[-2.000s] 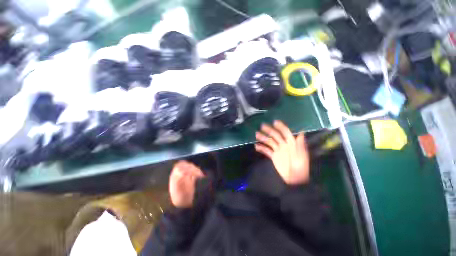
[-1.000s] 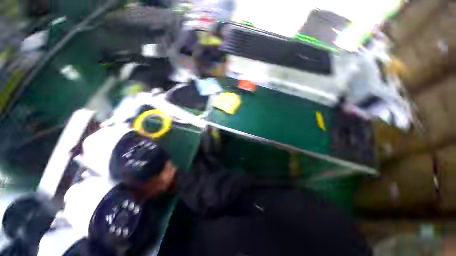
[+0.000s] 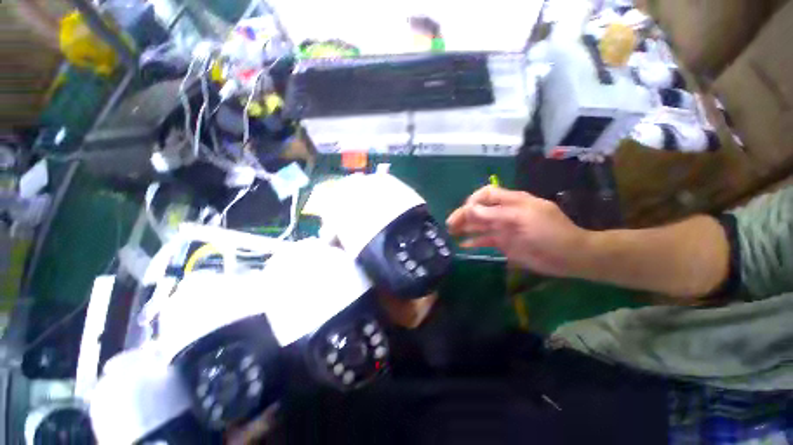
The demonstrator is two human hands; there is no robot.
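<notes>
Several white PTZ dome cameras with black ball heads and LED rings form a slanting row. The uppermost camera (image 3: 365,204) overlaps the green bench below the keyboard. A second camera (image 3: 313,295) and a third camera (image 3: 228,375) lie lower left. My right hand (image 3: 415,309) shows only in part, against the underside of the uppermost camera and gripping it; its fingers are mostly hidden. A bit of skin, apparently my left hand (image 3: 254,428), shows below the third camera; its grip is hidden. The picture is blurred.
Another person's bare hand (image 3: 522,228) reaches from the right beside the uppermost camera. A keyboard (image 3: 391,84) lies behind, under a bright monitor (image 3: 483,24). A pale box with a dark display (image 3: 587,96) stands right. White cables (image 3: 198,109) tangle left; brown cartons (image 3: 696,178) stand right.
The view has swung toward the keyboard. The uppermost camera now sits farther right, covering where the yellow note was, with my right hand at it. Another person's arm has come in from the right.
</notes>
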